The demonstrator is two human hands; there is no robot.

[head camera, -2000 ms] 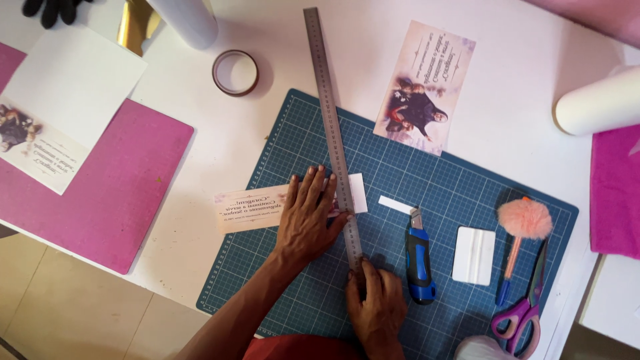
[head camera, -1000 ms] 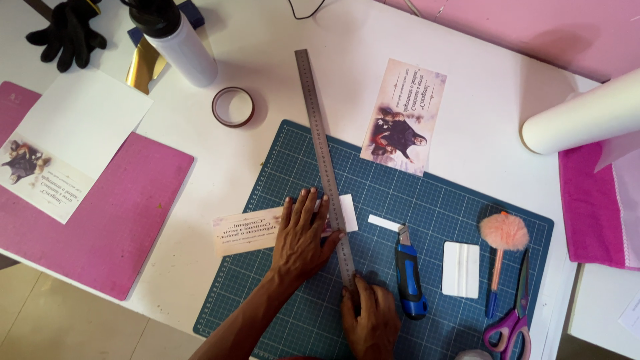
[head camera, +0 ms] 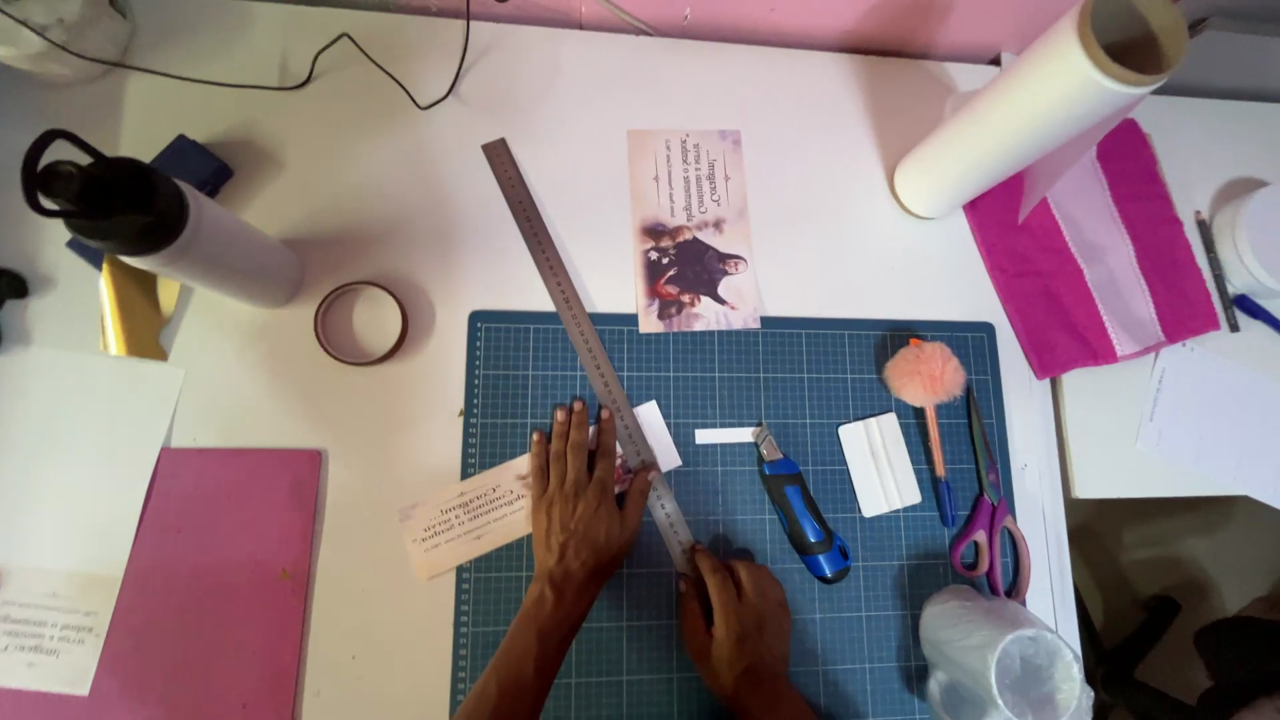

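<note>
My left hand [head camera: 580, 500] lies flat, fingers slightly apart, pressing a printed paper strip [head camera: 470, 515] on the blue cutting mat [head camera: 600, 650]. Its thumb touches a steel ruler [head camera: 560, 280], which lies slantwise over the strip near its white end [head camera: 657, 435]. The fingers of my right hand [head camera: 735, 620] are on the ruler's near end; whether they pinch it is hard to see. Right of the ruler are a narrow white paper strip [head camera: 726, 436] and a blue and black utility knife [head camera: 803, 515] with its metal tip at the strip's end. Another printed sheet [head camera: 690, 230] overlaps the mat's far edge.
Right on the mat are a white squeegee card [head camera: 880, 464], a pompom pen [head camera: 925, 375] and purple scissors [head camera: 990, 545]. Near them stands a plastic-wrapped container [head camera: 1005, 660]. A white roll [head camera: 1030, 110] lies far right. At left are a tape roll [head camera: 361, 323], a bottle [head camera: 215, 240] and a pink board [head camera: 230, 580].
The view has shifted, showing more of the table's far side. Both hands stay at the ruler and printed strip, with no plain change in their hold.
</note>
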